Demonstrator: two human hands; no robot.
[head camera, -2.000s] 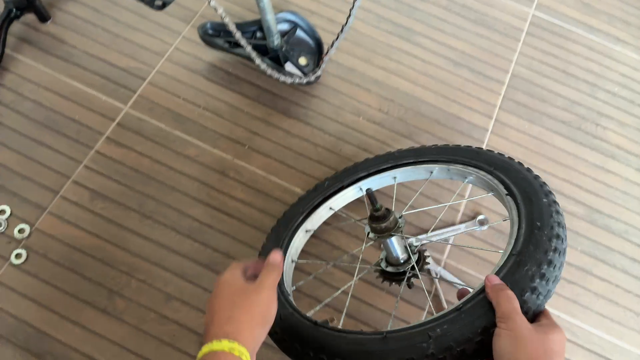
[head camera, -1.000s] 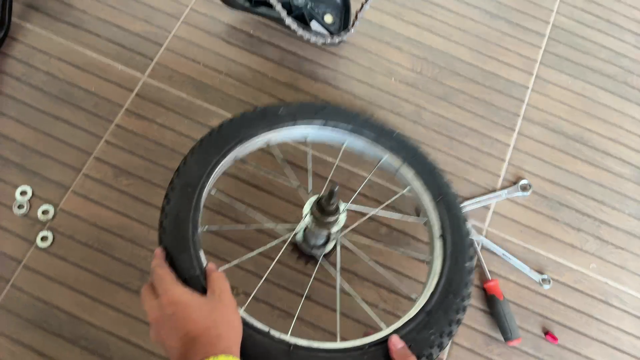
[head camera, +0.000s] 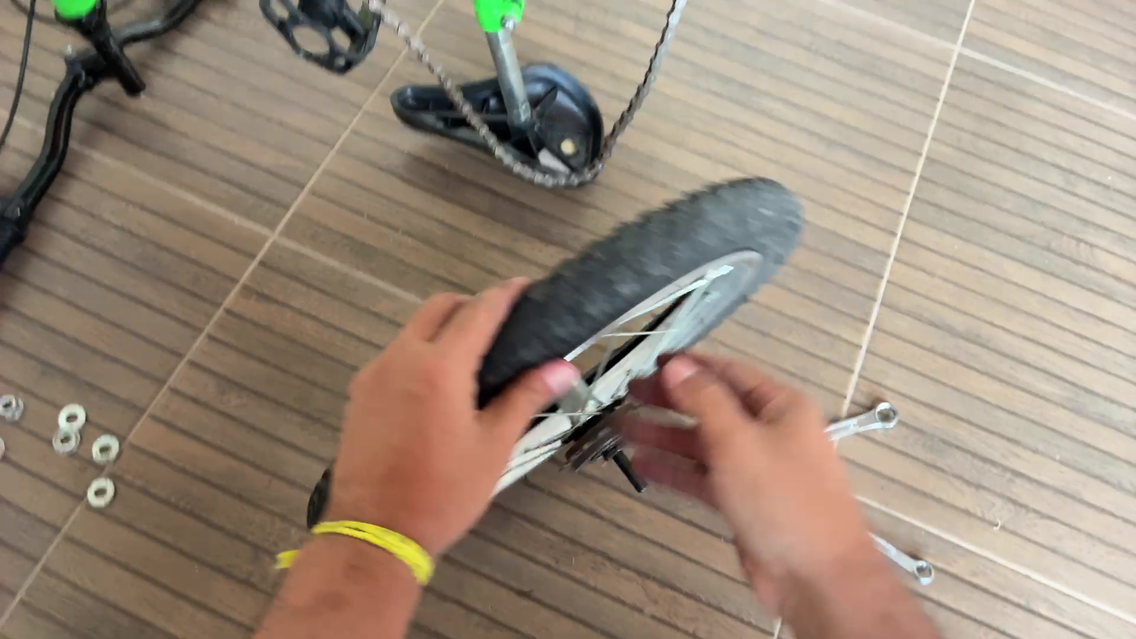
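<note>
A small bicycle wheel with a knobby black tire is tipped up on edge, leaning, between my two hands. My left hand, with a yellow band at the wrist, grips the tire and rim on the near left side. My right hand is at the spokes beside the hub, blurred; whether its fingers grip a part of the wheel cannot be made out. The sprocket and the black axle end point down toward the floor, just left of my right fingers.
Two wrenches lie partly behind my right hand and forearm. Several metal washers lie at the left. Beyond the wheel are a hanging bicycle chain, a training wheel, a pedal and black handlebars.
The wheel, lying nearly flat one second ago, is now tipped up on edge. My right hand has moved from the tire to near the hub. The screwdriver seen earlier is out of sight.
</note>
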